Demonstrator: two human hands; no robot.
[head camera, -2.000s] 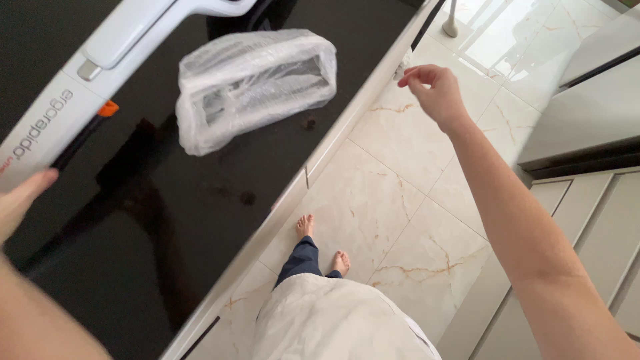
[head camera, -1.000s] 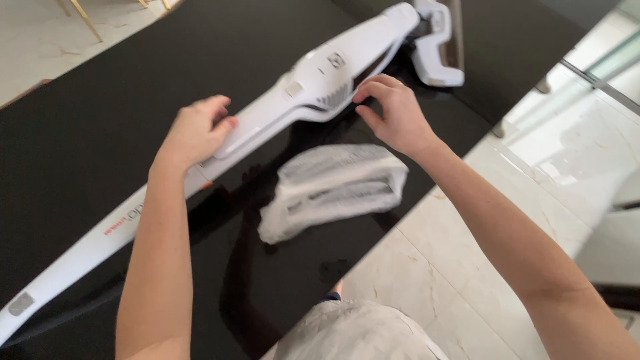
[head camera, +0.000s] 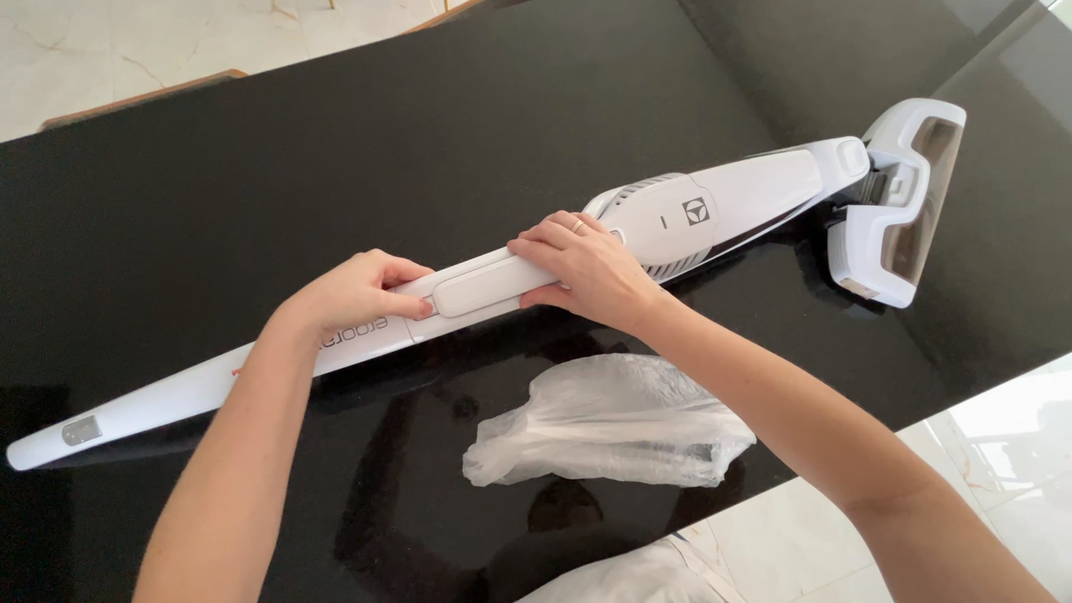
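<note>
A white Electrolux Ergorapido stick vacuum cleaner (head camera: 745, 197) lies lengthwise across a glossy black countertop (head camera: 402, 151), its floor nozzle (head camera: 909, 209) at the right. My left hand (head camera: 360, 293) grips the body near the middle, with the thumb at a small catch beside a long white panel. Just to its right, my right hand (head camera: 590, 268) wraps over the other end of that panel, a ring on one finger. Its palm side is hidden. Below my right hand, a crumpled translucent plastic bag (head camera: 611, 423) rests on the countertop, apart from the vacuum.
The countertop's near edge runs diagonally at the lower right, above a pale marble-look tiled floor (head camera: 796, 536). Beyond the far edge, a brown wooden edge (head camera: 146, 99) shows at the upper left. White clothing fills part of the bottom.
Both hands now hold the vacuum's middle, closer together than a second ago; my right hand has left the lower side of its wider body. The vacuum lies turned over. The view has swung.
</note>
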